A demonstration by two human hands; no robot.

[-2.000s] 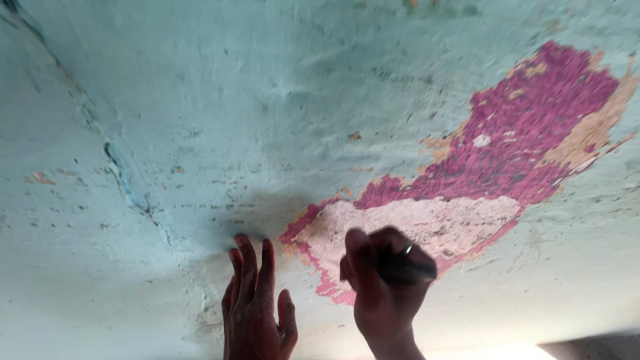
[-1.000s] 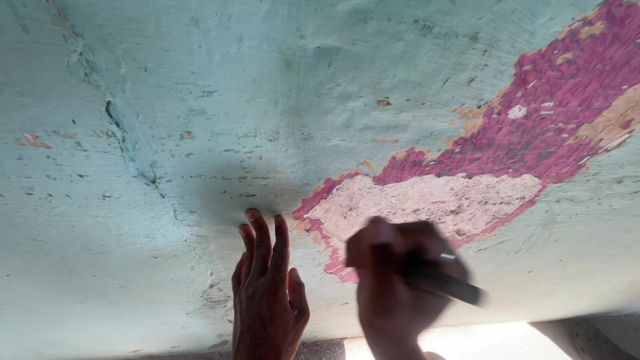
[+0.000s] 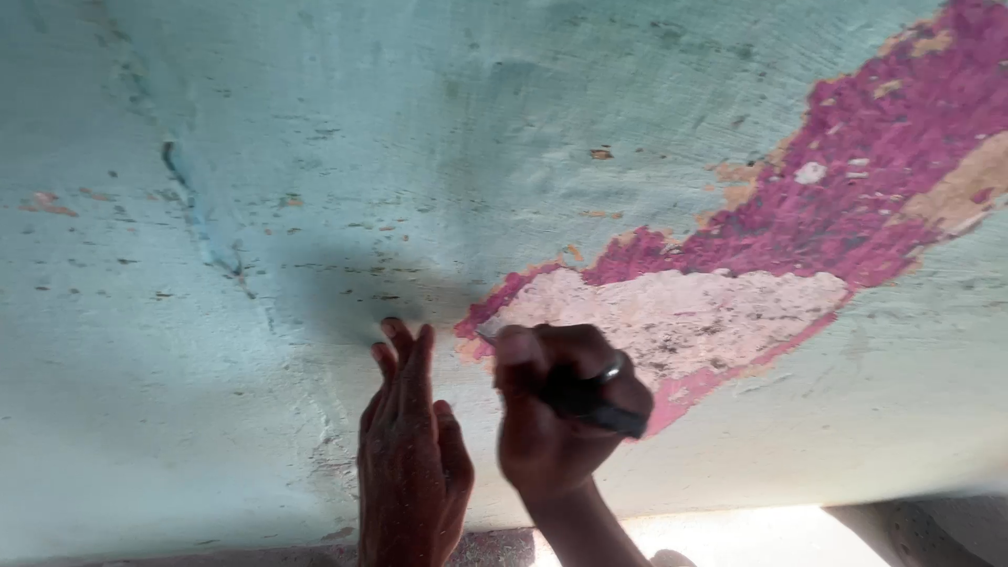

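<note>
My right hand (image 3: 571, 409), with a ring on one finger, is closed around a dark-handled scraping tool (image 3: 602, 416). A small pale blade tip (image 3: 490, 327) shows past the thumb, at the left end of a bare whitish patch (image 3: 709, 315); what kind of tool it is I cannot tell. Magenta paint (image 3: 866, 165) borders the patch and runs to the upper right. To the left, my left hand (image 3: 413, 449) lies against the pale blue-green painted wall (image 3: 354, 94), holding nothing, its fingers pointing up and the thumb a little apart.
A crack (image 3: 189, 205) runs down the upper left of the wall. Small chips and flaked spots mark the paint. Along the bottom edge lies a brightly lit surface (image 3: 732, 535), with a dark rounded object (image 3: 945, 528) at the lower right that I cannot identify.
My right hand has moved left along the patch, and the tool's tip now shows at the patch's left end. The left hand stays on the wall.
</note>
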